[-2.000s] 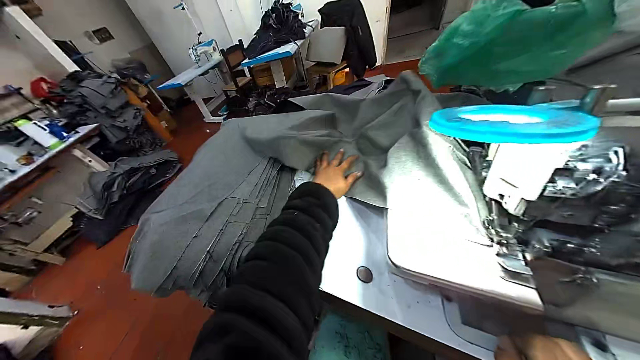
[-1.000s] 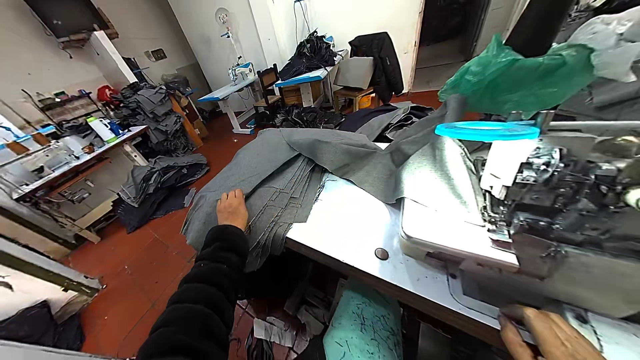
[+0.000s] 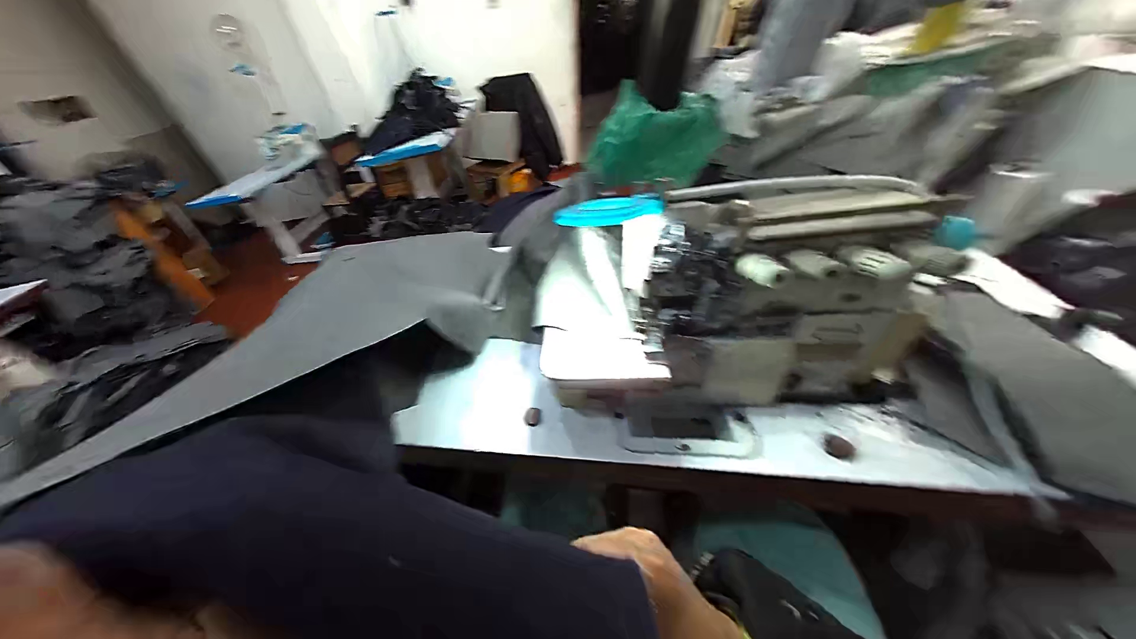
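A dark navy cloth (image 3: 337, 532) spreads across the lower left. My right hand (image 3: 666, 577) is at its right edge, below the table front, with its fingers partly hidden by the cloth. Blurred and cut off by the frame, my left hand (image 3: 53, 590) is at the bottom left corner beside the same cloth; its grip cannot be made out. Above the navy cloth, a long piece of grey fabric (image 3: 355, 302) runs from the lower left towards the overlock sewing machine (image 3: 799, 293). More grey fabric lies under the blue ring (image 3: 608, 211) at the machine's left end.
The white machine table (image 3: 479, 399) has a dark front edge. A green plastic bag (image 3: 657, 138) hangs behind the machine. Grey fabric (image 3: 1047, 364) lies at the right, with heaped cloth (image 3: 80, 266) at the left. Another sewing table (image 3: 266, 173) stands farther back.
My left hand has left the stacked grey pieces and is now low at the left. My right hand has moved off the machine table's front. The navy cloth has come into view; the view has swung right.
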